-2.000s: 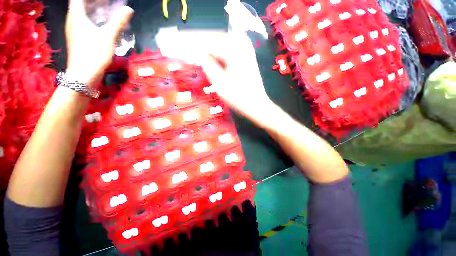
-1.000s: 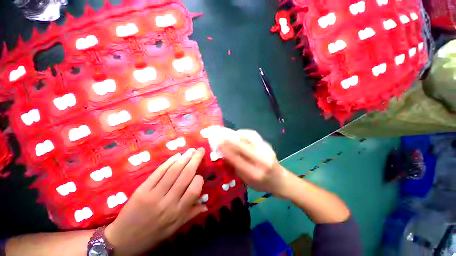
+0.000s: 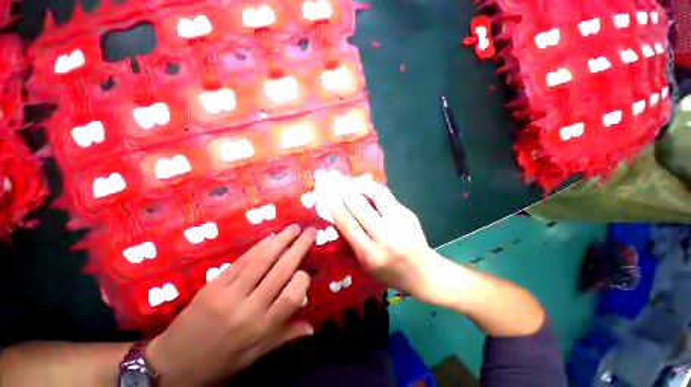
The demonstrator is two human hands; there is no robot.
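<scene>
The moulded silicone sheet [image 3: 189, 128], red with spiky edges, lies flat in front of me. Rows of white two-lobed areas [image 3: 235, 150] mark its cells, and one cell near the top left is an empty hole. My left hand [image 3: 235, 310] lies flat on the sheet's lower part, fingers extended and holding nothing. My right hand [image 3: 383, 234] pinches a white wiping cloth [image 3: 330, 195] against the sheet near its right edge. The cloth is partly hidden by the fingers.
A dark pen-like tool [image 3: 454, 140] lies right of the sheet on the dark green bench [image 3: 413, 98]. A loose moulded silicone part [image 3: 482, 38] lies beside the right sheet stack [image 3: 591, 91]. Part of a left sheet stack [image 3: 17, 174] shows. Olive fabric [image 3: 614, 193] hangs at the right.
The hands have come down from the sheet's top end onto its lower part. Since one second ago, the view has shifted slightly; the cloth remains on the sheet's right side.
</scene>
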